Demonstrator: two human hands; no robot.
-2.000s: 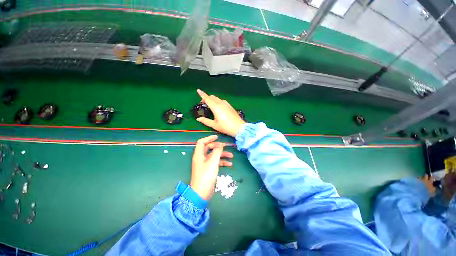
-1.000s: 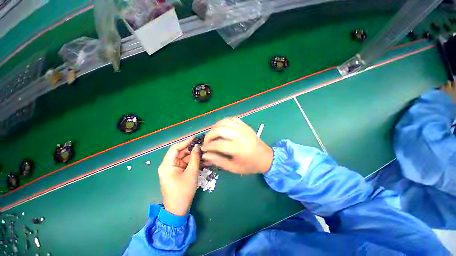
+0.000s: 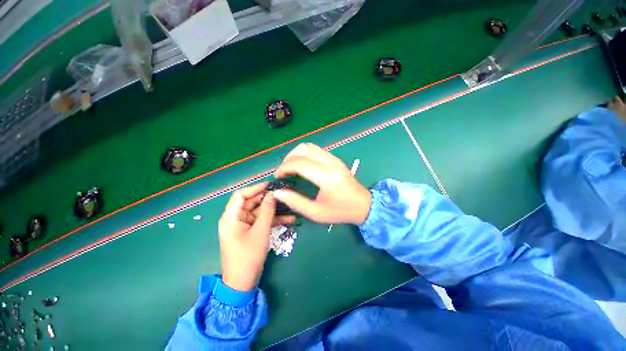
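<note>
A small black round unit (image 3: 277, 186) is held between my hands over the bench mat, mostly hidden by fingers. My left hand (image 3: 246, 233) grips it from the left with thumb and fingers. My right hand (image 3: 321, 184) is at its right side, thumb and fingertips close to it; whether they grip it is unclear. A heap of small white pieces (image 3: 283, 241) lies just below the hands. A blue band (image 3: 235, 295) is on my left wrist.
Black round units (image 3: 178, 160) stand spaced along the green conveyor belt (image 3: 226, 140). Plastic bags and a white box (image 3: 204, 33) are on the rail beyond. Dark and silver parts (image 3: 27, 322) lie lower left. A neighbour's blue sleeve (image 3: 583, 161) is at right.
Since two seconds ago my right hand has come back from the belt, and a black unit is now in my hands. The view has turned and shifted. Over the last second my right fingers have spread somewhat.
</note>
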